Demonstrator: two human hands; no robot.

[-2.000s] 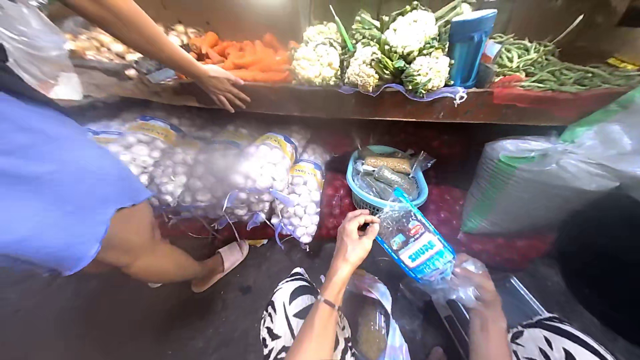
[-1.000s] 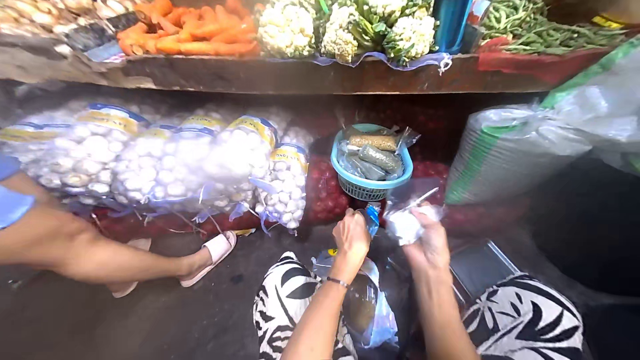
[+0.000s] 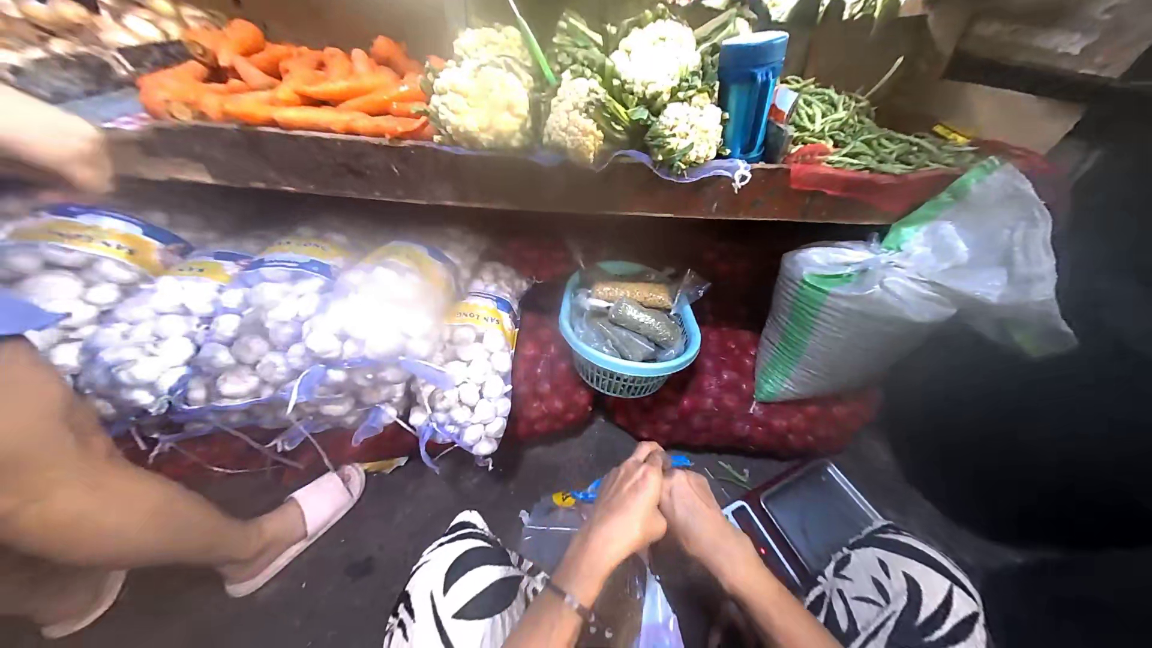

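Observation:
My left hand (image 3: 630,504) and my right hand (image 3: 697,513) meet between my knees, both with fingers closed. A bit of blue printed plastic (image 3: 679,461) shows at the fingertips; what exactly each hand grips is hidden. Below them lies a clear plastic bag (image 3: 549,531) with blue and yellow print, its contents unclear. Just right of my right hand sits a digital scale (image 3: 810,513) with a flat metal tray. Beyond my hands, a light blue plastic basket (image 3: 630,364) holds several small clear bags of grains or seeds.
Net bags of garlic (image 3: 243,360) stand at left, sacks of red onions (image 3: 549,378) behind the basket, a tied white-green sack (image 3: 837,315) at right. A wooden shelf (image 3: 450,180) bears carrots, cauliflowers, a blue tumbler (image 3: 751,99) and green beans. Another person's leg (image 3: 117,486) is at left.
The blue printed plastic bag held up in front of the basket two seconds ago is no longer raised there. My hands have come together lower down. The other person's arm has drawn back left.

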